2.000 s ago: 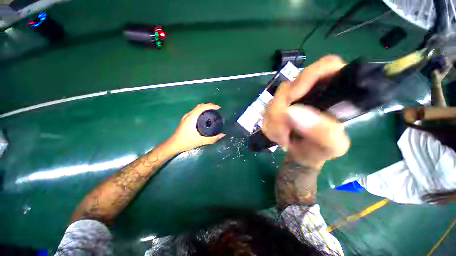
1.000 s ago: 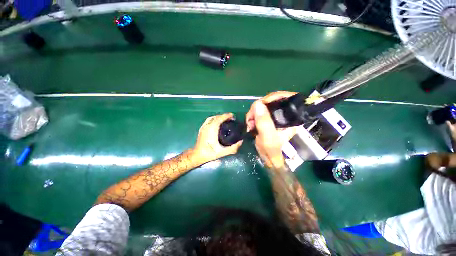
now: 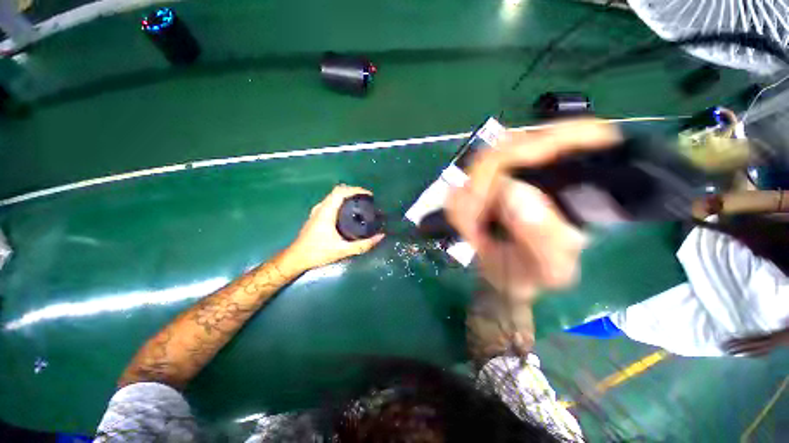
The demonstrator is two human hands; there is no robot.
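My left hand (image 3: 324, 232) holds a black cylindrical unit (image 3: 358, 217) upright on the green surface, its dark end with a centre hole facing up. My right hand (image 3: 523, 212) is blurred and grips the thick black power screwdriver (image 3: 623, 177), raised to the right of the unit and apart from it. The screwdriver's tip is too blurred to make out. The pale screw feeder (image 3: 439, 195) lies partly hidden behind my right hand. Tiny silver screws (image 3: 411, 260) are scattered between the unit and the feeder.
Black units lie beyond the white line: a blue-lit one (image 3: 173, 36), one with a red light (image 3: 348, 74), and another (image 3: 562, 105) behind the feeder. A white fan (image 3: 718, 30) is at the upper right. Another person's white sleeve (image 3: 709, 290) is at the right edge.
My right hand has lifted the screwdriver away from the unit to the upper right, nearer the camera. My left hand still holds the unit. The camera view has shifted.
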